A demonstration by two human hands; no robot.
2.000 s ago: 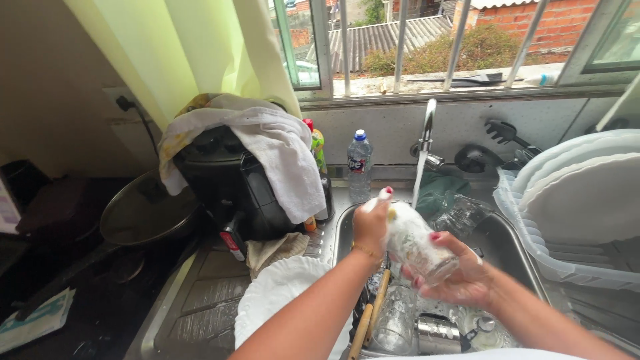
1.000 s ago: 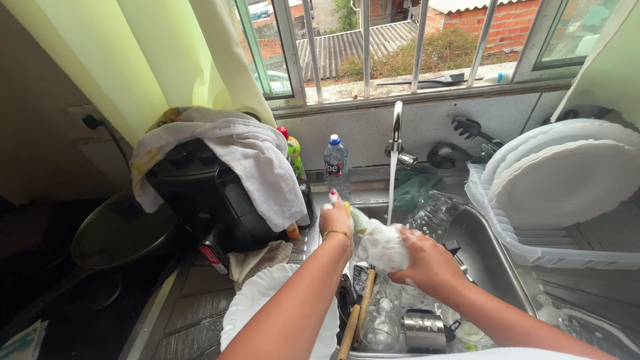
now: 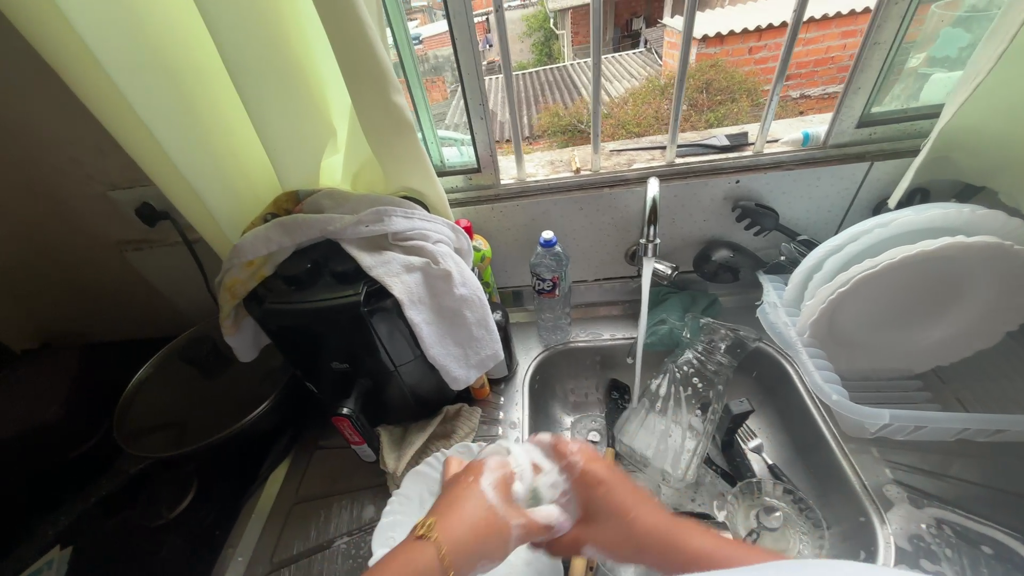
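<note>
My left hand [image 3: 488, 508] and my right hand [image 3: 596, 496] meet low in the view, both blurred and covered in lather. Between them is a small, foamy, rounded item [image 3: 532, 484]; whether it is a glass, a sponge or both I cannot tell. Under my hands lies a white scalloped plate [image 3: 412, 500]. Water runs from the faucet [image 3: 650, 220] onto or beside a clear glass pitcher [image 3: 676, 400] tilted in the steel sink [image 3: 840, 448]. A fork [image 3: 756, 444], black-handled utensils and a clear glass bowl [image 3: 774, 520] also lie in the sink.
A white dish rack [image 3: 896, 420] with plates stands at right. Behind the sink are a clear detergent bottle [image 3: 552, 288] and a green cloth [image 3: 680, 312]. At left, a black air fryer [image 3: 344, 320] is draped with a white towel [image 3: 416, 280], beside a pan [image 3: 204, 392].
My hands have come down and left, from over the sink to above the white plate. The foamy glass item seen between them two seconds ago is not plainly the one between them now.
</note>
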